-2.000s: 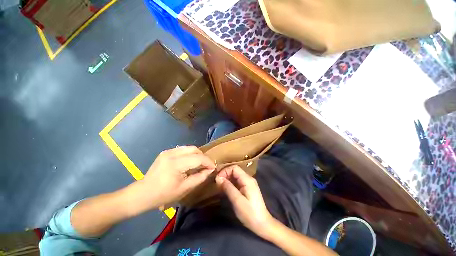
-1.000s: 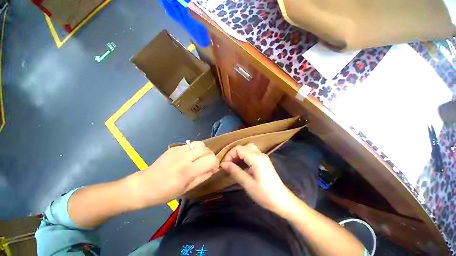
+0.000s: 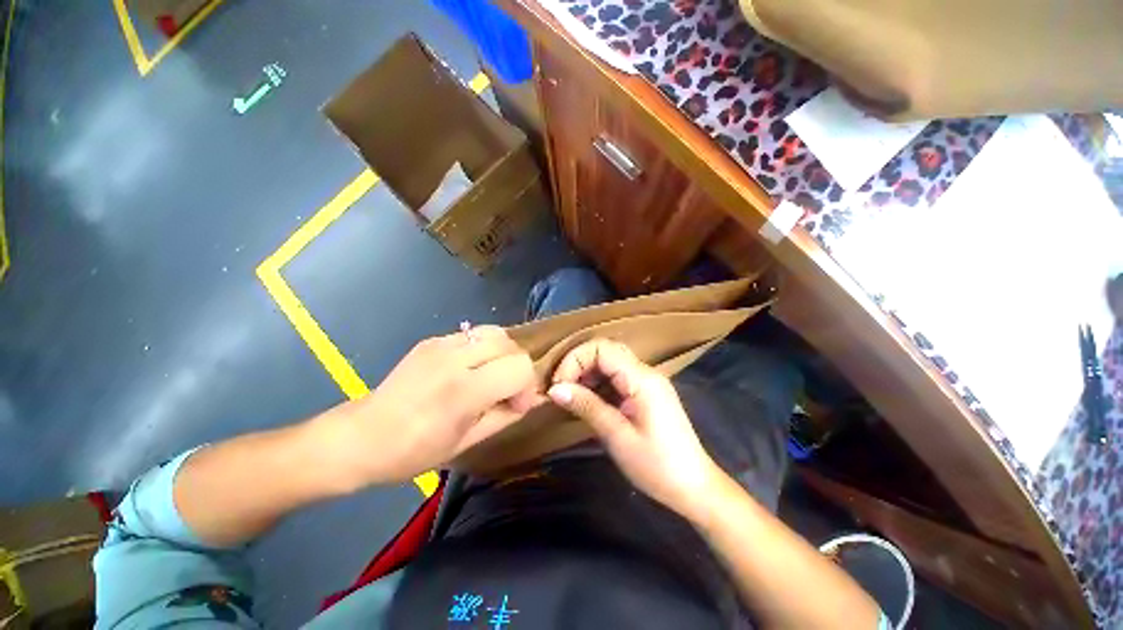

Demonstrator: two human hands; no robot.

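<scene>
A tan-brown handbag [image 3: 665, 322] lies on my lap with its mouth open towards the desk, its layers spread apart. My left hand [image 3: 462, 396] pinches the bag's edge near its left part, fingers bent over the rim. My right hand [image 3: 631, 416] is beside it, thumb and forefinger brought together at the same spot of the edge. The fingertips of both hands nearly touch. Any needle or thread between them is too small to see.
A second tan bag [image 3: 973, 55] lies on the leopard-print desk cover, near white paper [image 3: 985, 271] and dark snips [image 3: 1091, 382]. A cardboard box [image 3: 431, 135] stands on the floor. A white-rimmed bin [image 3: 905, 566] is by my knees at right.
The view has shifted, so the desk and box sit higher in the picture. Both hands stay at the bag's edge. My right hand has moved in from the lower position and its fingers have shifted slightly.
</scene>
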